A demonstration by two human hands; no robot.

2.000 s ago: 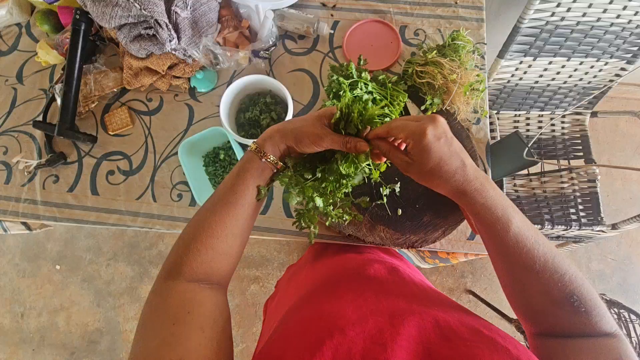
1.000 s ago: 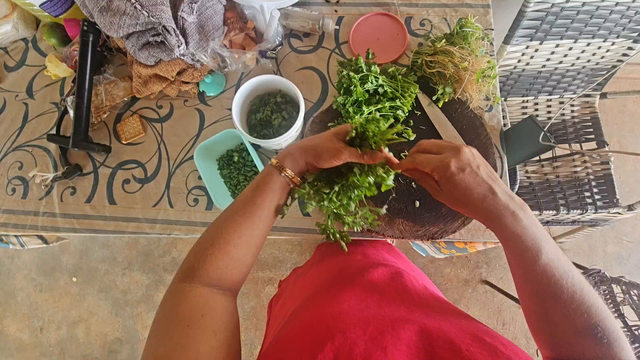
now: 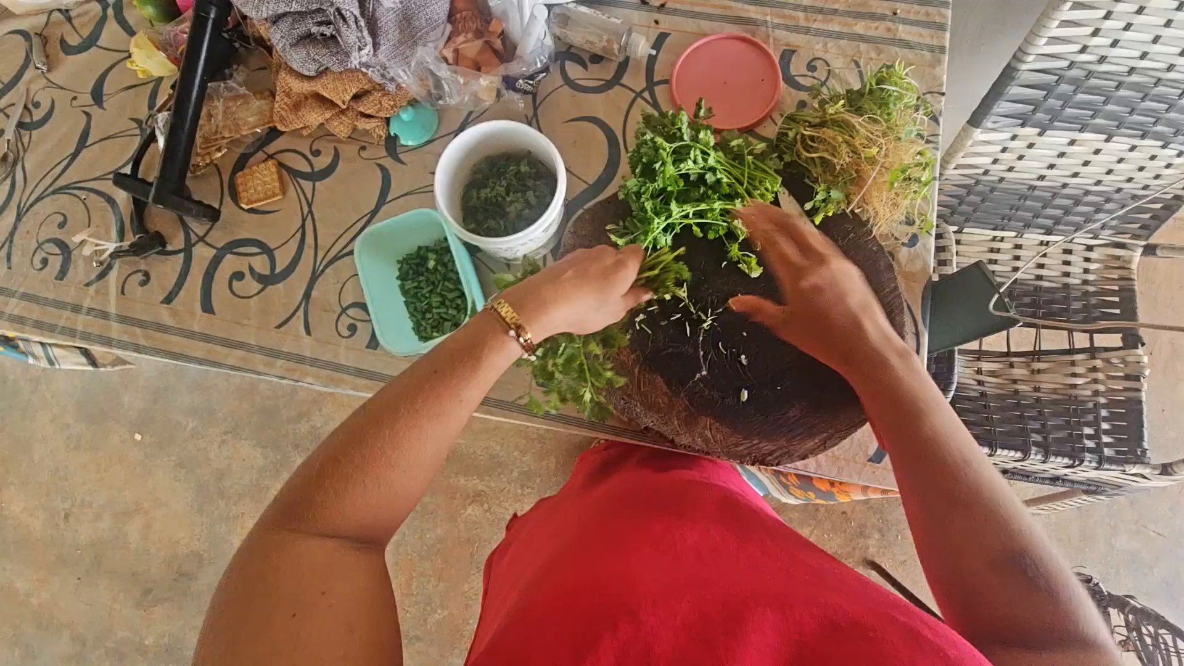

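My left hand (image 3: 587,289) is closed around a bunch of leafy green herbs (image 3: 578,370), its leaves hanging past the left edge of a dark round wooden chopping board (image 3: 768,416). Over the board's right part is my right hand (image 3: 809,282), fingers spread, nothing seen in it. Its fingertips are near a knife (image 3: 791,203), mostly hidden by the hand. More green herbs (image 3: 689,180) lie at the board's back edge. Behind right sits a pile of herbs with pale roots (image 3: 865,153). Small stem scraps are scattered on the board.
Left of the board stand a white tub of chopped greens (image 3: 449,162) and a turquoise container of chopped greens (image 3: 375,277). A pink lid (image 3: 726,79) lies behind. Farther left are a black stand (image 3: 185,120), cloths (image 3: 324,92) and a cracker (image 3: 260,184). A woven chair (image 3: 1045,240) is at right.
My right hand has left the bunch in my left hand and opened over the board's right side. More of the board's middle shows now.
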